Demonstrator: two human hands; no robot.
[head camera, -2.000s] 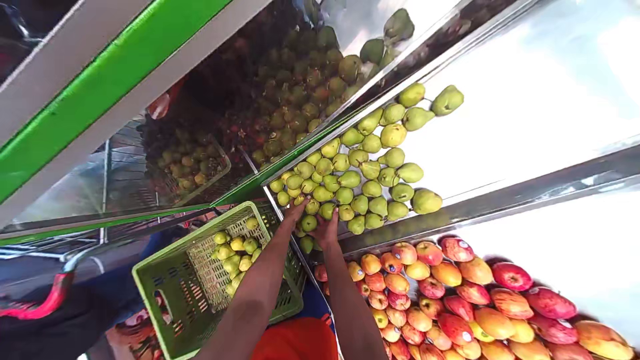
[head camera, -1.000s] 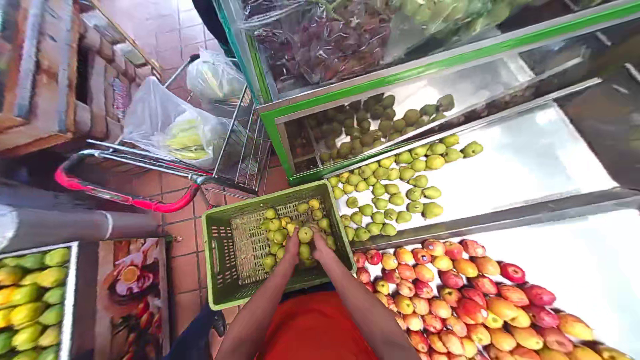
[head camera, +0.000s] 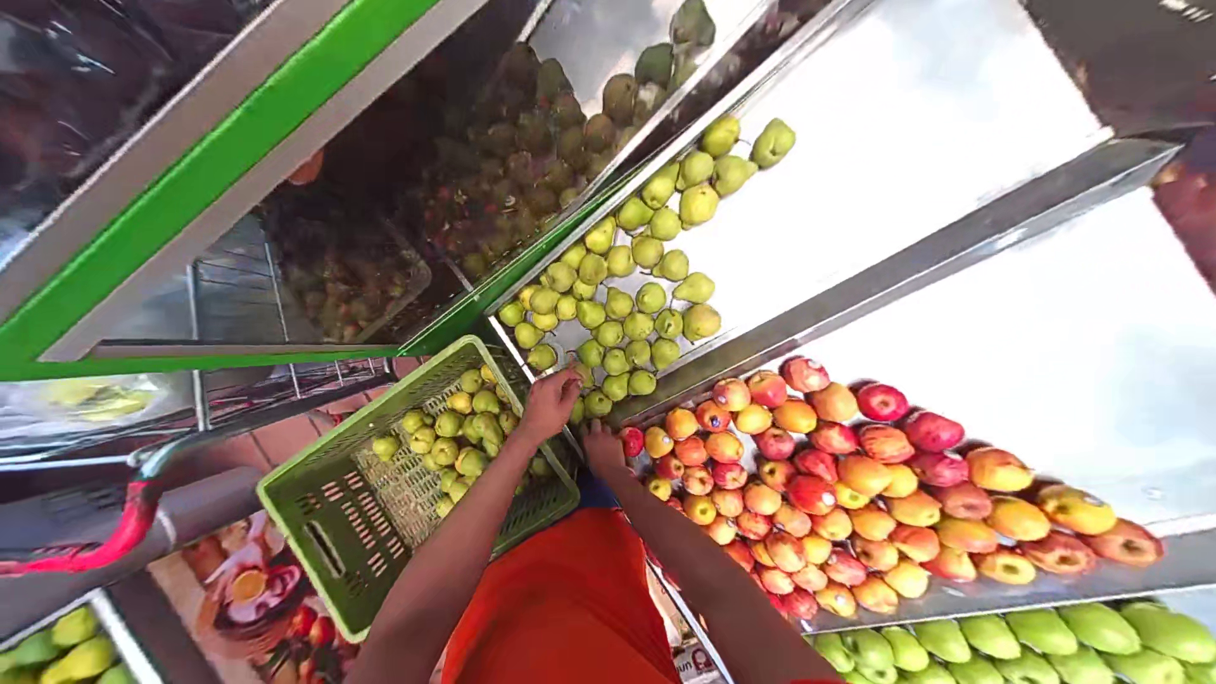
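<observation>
Green-yellow pears (head camera: 636, 323) lie in loose rows at the near corner of a white display bay (head camera: 855, 123). My left hand (head camera: 554, 404) is over the bay's near edge, its fingers bent beside the nearest pears; whether it grips one cannot be told. Lower and to the right, my right hand (head camera: 603, 448) touches the divider corner between the pears and the red apples (head camera: 731, 446), its fingertips partly hidden. Below left of both hands, a green plastic crate (head camera: 332, 551) holds many more pears (head camera: 456, 432).
A green-framed glass panel (head camera: 190, 190) rises at upper left. The red handle of a shopping cart (head camera: 128, 532) is at far left. Green apples (head camera: 1026, 636) fill a bay at lower right. More green fruit (head camera: 71, 655) sits at lower left. A metal divider (head camera: 893, 256) separates the bays.
Both hands were together over the crate holding pears a second ago; now they are at the display's near edge. Fewer pears lie in the bay's near corner than two seconds ago. The view has shifted.
</observation>
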